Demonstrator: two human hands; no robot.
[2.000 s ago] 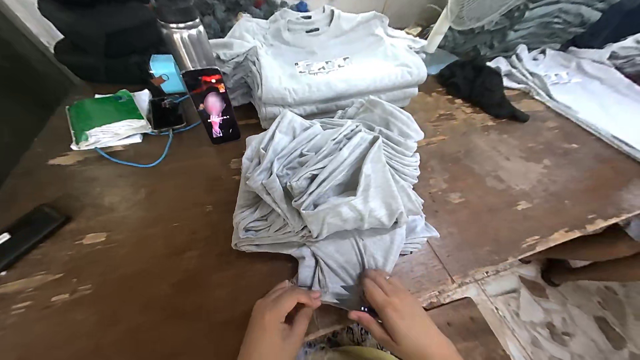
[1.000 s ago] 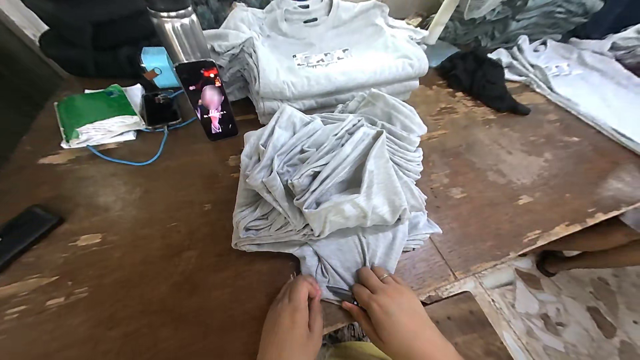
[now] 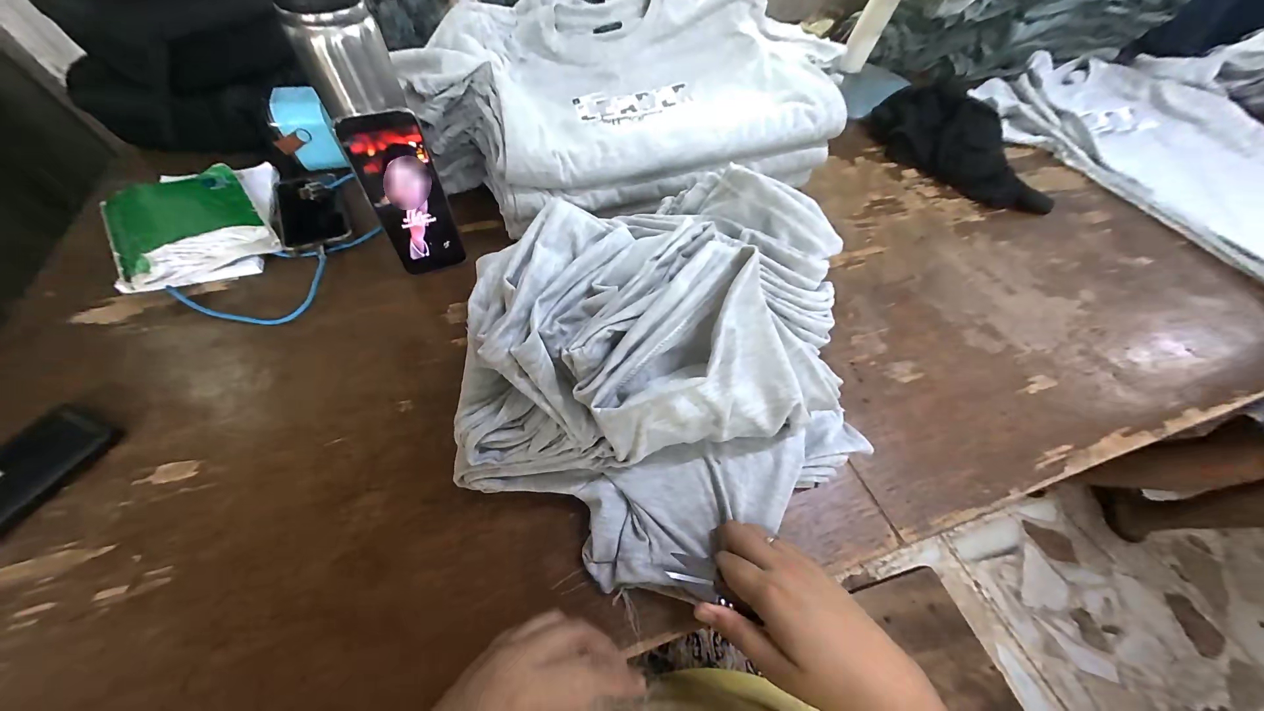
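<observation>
A pile of light grey knit shirts [image 3: 642, 346] lies bunched on the wooden table, with one sleeve [image 3: 652, 513] drawn toward the near edge. My right hand [image 3: 790, 612] is at the sleeve's right side, closed around small metal thread snips [image 3: 691, 578] whose blades point left over the fabric. Loose threads [image 3: 630, 607] hang from the sleeve's lower edge. My left hand [image 3: 553, 667], blurred, is below and left of the sleeve, apart from it; its fingers look curled, and whether anything is between them cannot be told.
Folded printed grey shirts [image 3: 671, 99] are stacked behind the pile. A lit phone [image 3: 403, 193] leans by a steel bottle [image 3: 341, 59]. Near them lie a green booklet [image 3: 188, 222] and blue cable [image 3: 286, 318]. A black case [image 3: 49, 459] is far left; a person's leg [image 3: 1175, 474] shows at right.
My left hand has come off the sleeve edge and moved down toward me. My right hand stays by the sleeve, where the snips' blades now show.
</observation>
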